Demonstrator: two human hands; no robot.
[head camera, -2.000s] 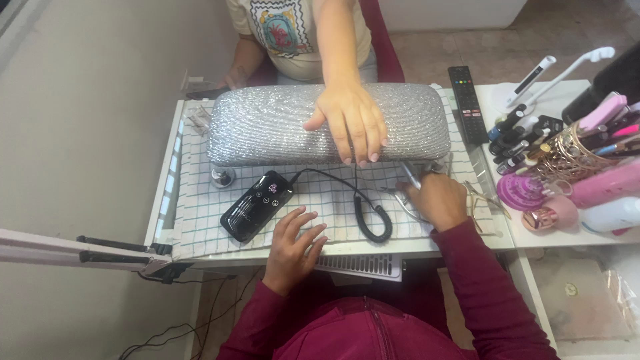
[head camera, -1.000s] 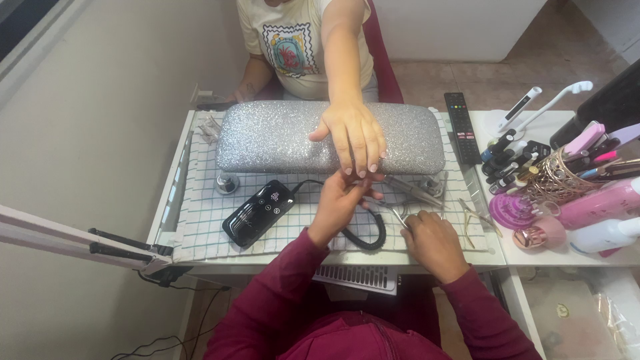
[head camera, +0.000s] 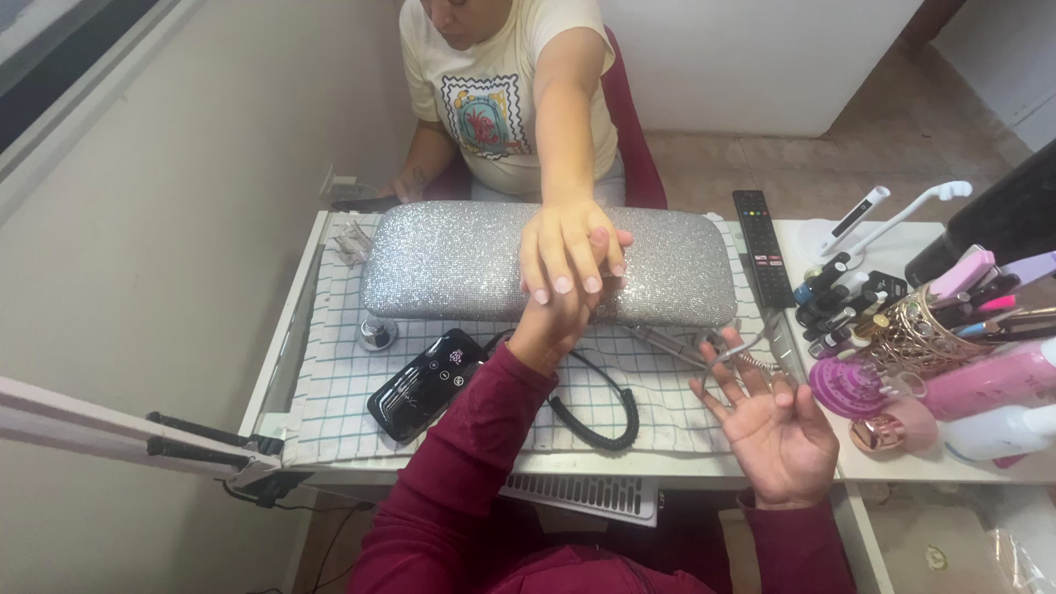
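My left hand (head camera: 561, 309) reaches up from below and holds the other person's hand (head camera: 569, 243), which lies palm down over the silver glittery armrest (head camera: 445, 264). Part of my left hand is hidden under it. My right hand (head camera: 771, 425) is palm up near the table's front right, fingers apart. A thin curved metal handle of a tool (head camera: 733, 353) lies across its fingertips; whether the fingers grip it I cannot tell. A nail drill handpiece (head camera: 672, 345) lies just below the armrest. The black drill control unit (head camera: 426, 386) with its coiled cord (head camera: 598, 441) is on the checkered towel (head camera: 346, 412).
A remote control (head camera: 763, 247) is right of the armrest. Nail polish bottles (head camera: 825, 297), a gold openwork holder (head camera: 916, 330) with tools, a purple silicone item (head camera: 850, 386) and a pink bottle (head camera: 990, 379) crowd the right side. A lamp arm (head camera: 124, 429) extends at left.
My left hand has moved up under the other person's hand. My right hand, earlier palm down by the tools on the towel, has turned palm up.
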